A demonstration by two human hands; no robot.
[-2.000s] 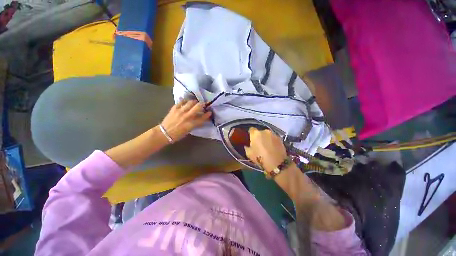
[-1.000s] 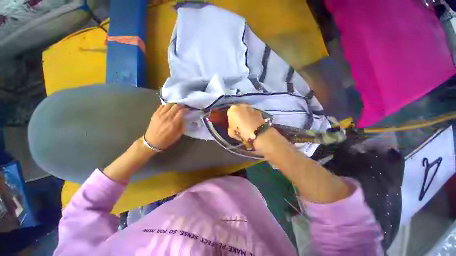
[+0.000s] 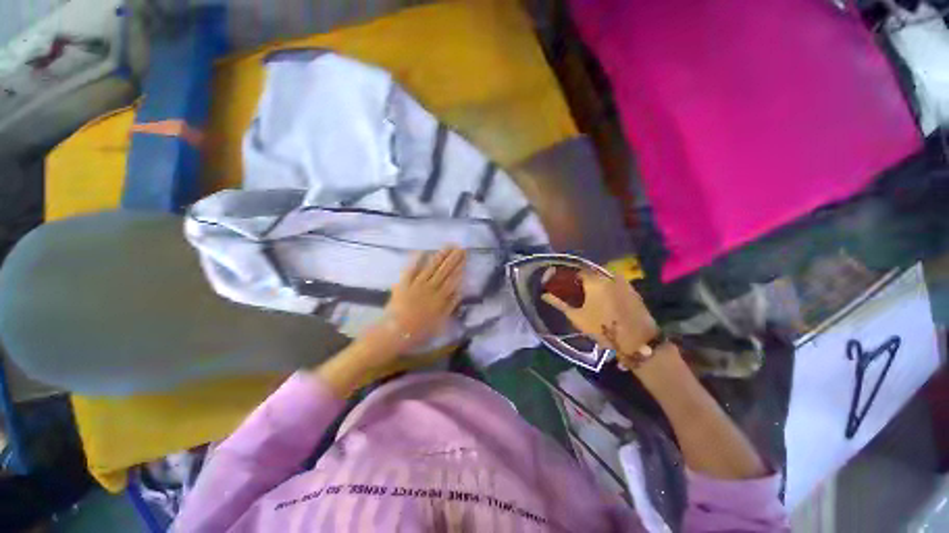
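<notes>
The white garment piece [image 3: 333, 125] with dark seam and stripe lines lies over the right part of the grey padded board [image 3: 114, 302] and onto the yellow cover. My left hand [image 3: 425, 302] lies on the garment near its lower right part, fingers spread somewhat, gripping nothing that I can see. My right hand [image 3: 609, 312] holds the steam iron [image 3: 552, 338] by its reddish-brown handle. The iron is at the garment's right edge, with its pale rim showing. Whether it touches the cloth is hard to tell.
The yellow cover [image 3: 458, 52] lies under the board. A blue bar [image 3: 167, 94] with an orange tie is at upper left. A dark square patch [image 3: 562, 193] is right of the garment. A pink-covered table [image 3: 760, 125] stands at upper right. A white sheet with a hanger drawing [image 3: 832, 448] is at lower right.
The view has shifted. The iron has moved right, from the middle of the garment to its right edge. My left hand has left the garment's left edge and lies flat further right. The garment reaches further left.
</notes>
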